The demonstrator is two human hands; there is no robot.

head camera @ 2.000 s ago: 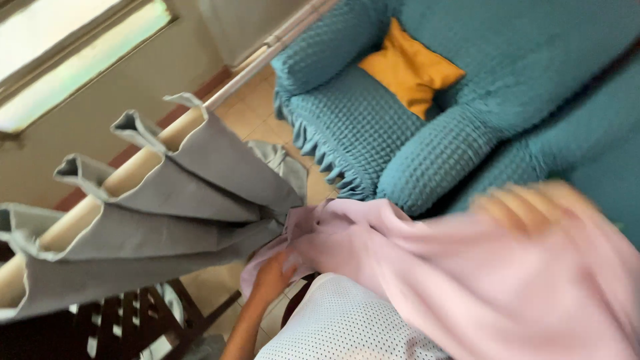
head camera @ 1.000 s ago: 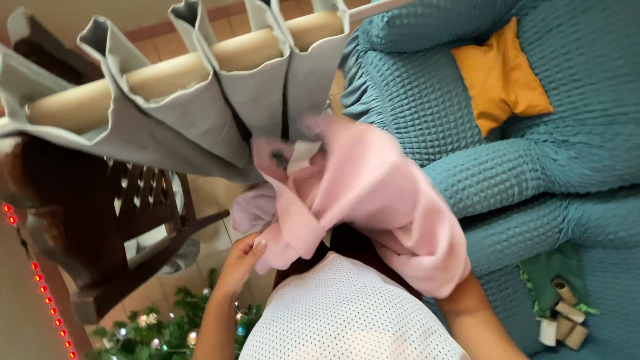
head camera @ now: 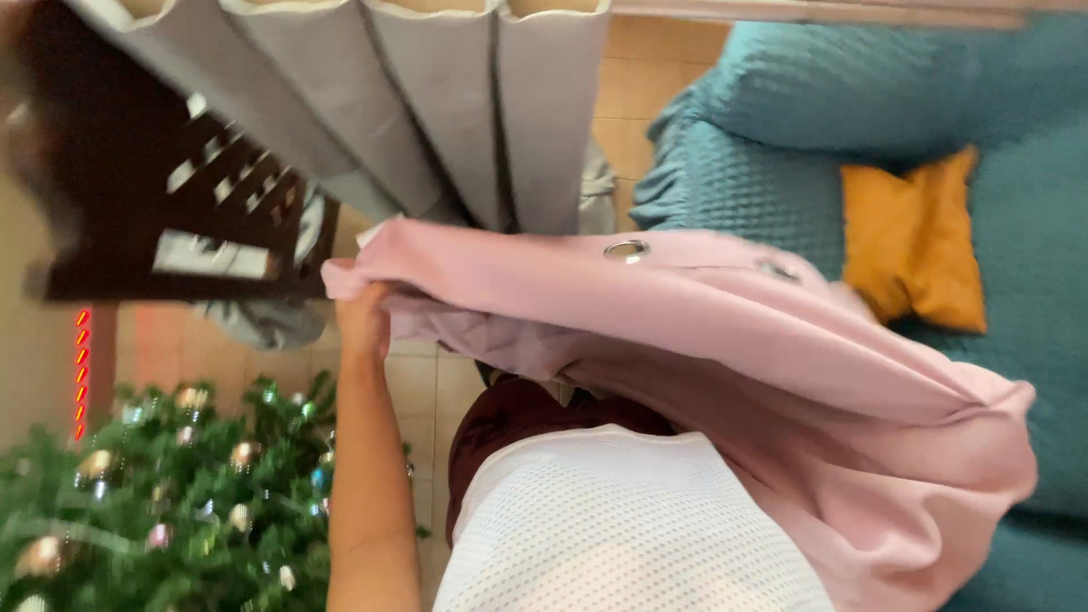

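A pink curtain panel with metal grommets (head camera: 680,297) stretches across the front of my body, from my left hand out to the right. My left hand (head camera: 365,310) grips its corner at the left end. The cloth covers my right hand, so its grip is hidden. Just beyond the pink cloth, a gray curtain (head camera: 425,110) hangs in deep folds from a rod along the top edge of the view.
A teal sofa with a textured cover (head camera: 765,187) stands at the right, holding an orange cushion (head camera: 914,242). Dark wooden furniture (head camera: 110,187) is at the upper left. A decorated Christmas tree (head camera: 212,484) fills the lower left, near red lights (head camera: 82,374).
The pink curtain, bunched up one second ago, is now spread wide with its grommets showing. My right hand, seen blurred over the cloth two seconds ago, is out of sight. The view has shifted.
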